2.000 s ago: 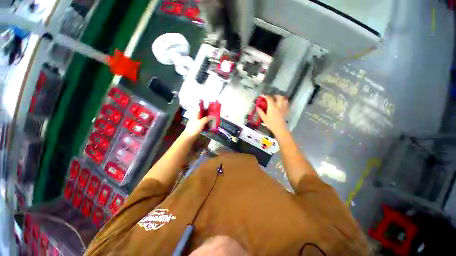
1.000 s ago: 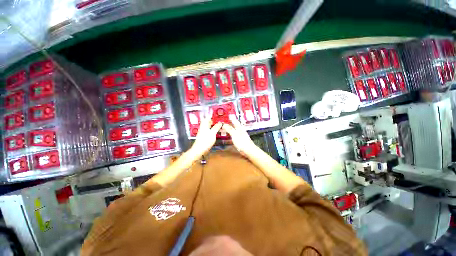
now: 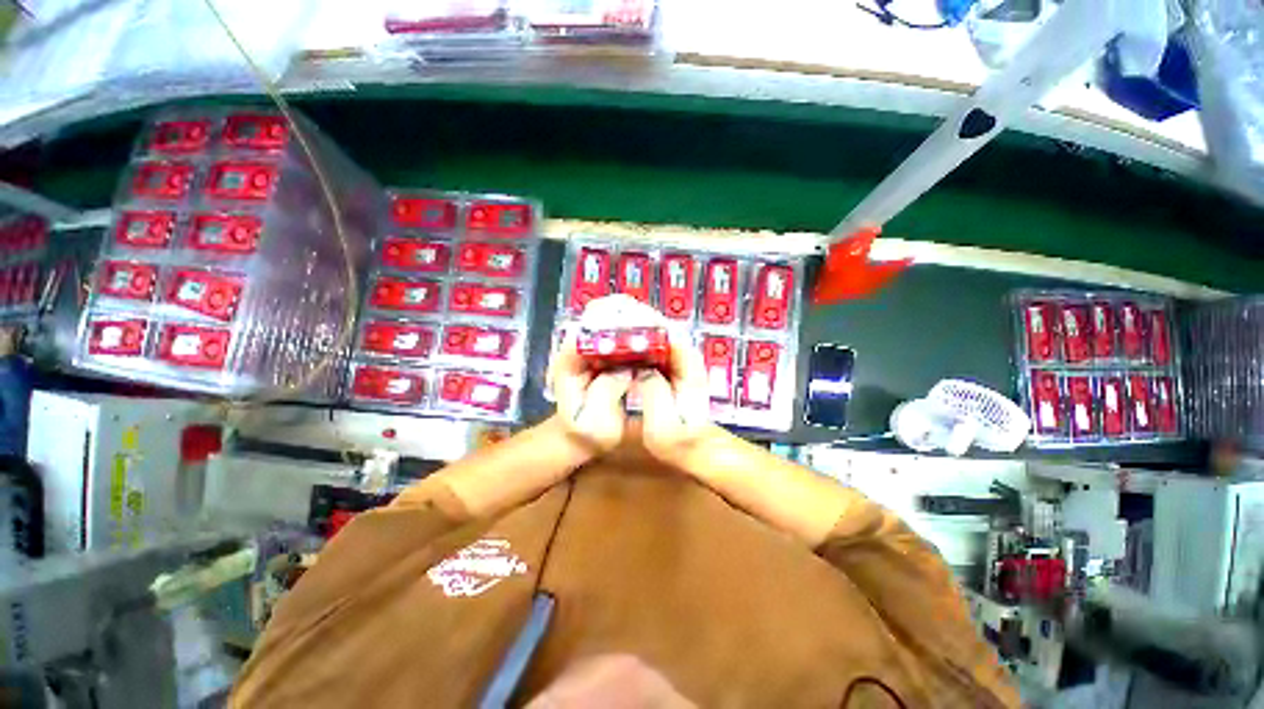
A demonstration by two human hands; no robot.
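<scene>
My left hand (image 3: 586, 381) and my right hand (image 3: 675, 388) are close together in front of my chest. Between them they hold a red plastic housing (image 3: 622, 342), raised and tilted so its narrow side shows. Whether it is one housing or two held together I cannot tell. Behind my hands lies a clear blister tray (image 3: 796, 393) with red housings in two rows. My hands hide its lower left pockets.
A blister tray (image 3: 528, 222) lies left of it, then a tall tray stack (image 3: 308, 249). A phone (image 3: 830, 385), a white fan (image 3: 959, 416) and another tray (image 3: 1022, 301) are right. Machines stand on both sides; a grey upright with orange-red foot (image 3: 862, 269) stands behind.
My view has shifted left. My hands have lifted the red housing off the tray area towards me and tilted it; before, its flat face showed over the tray.
</scene>
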